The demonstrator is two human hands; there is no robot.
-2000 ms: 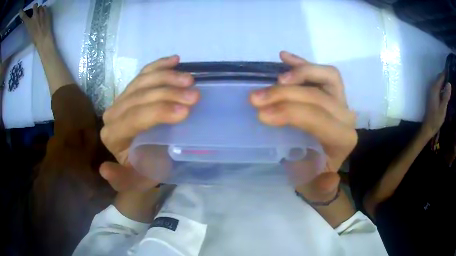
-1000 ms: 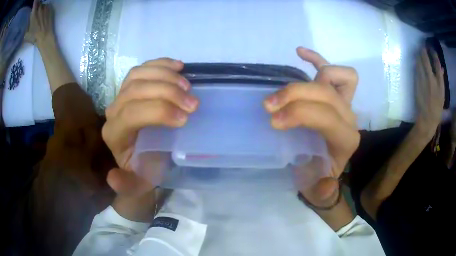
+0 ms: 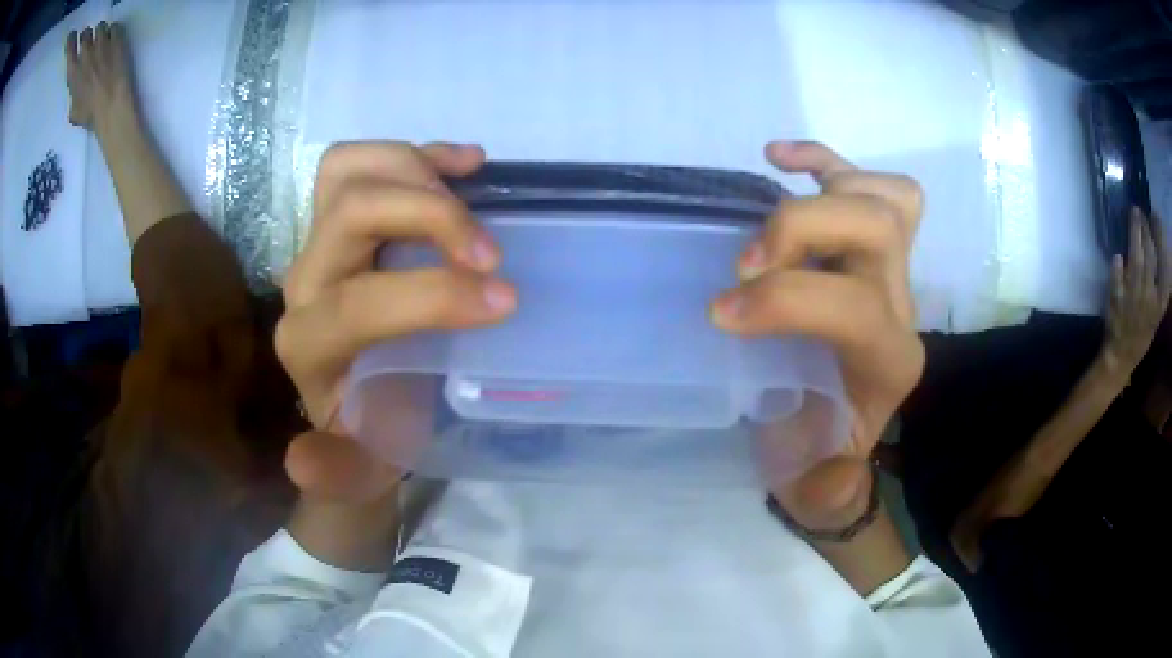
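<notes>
A frosted see-through plastic housing (image 3: 604, 296) is held up in front of my chest, its open side towards me. Inside it show a long rounded channel with a small red mark and a small round post at its right end. A dark glossy base (image 3: 617, 184) lies along the housing's far edge. My left hand (image 3: 386, 283) grips the left end, fingers on top and thumb below. My right hand (image 3: 835, 296) grips the right end the same way, its index finger at the base's right end. The palms are partly hidden behind the housing.
A white-covered bench (image 3: 540, 77) runs across the back, with shiny tape strips (image 3: 253, 142) at left and right. Small dark screws (image 3: 43, 190) lie at far left. A neighbour's arm (image 3: 135, 161) reaches in at left. Another person's hand (image 3: 1134, 289) is by a dark oval part (image 3: 1116, 167) at right.
My fingers have shifted on the housing and base, and the housing has tilted slightly. The left neighbour's hand no longer has a dark part beside it. The right neighbour's hand has moved lower.
</notes>
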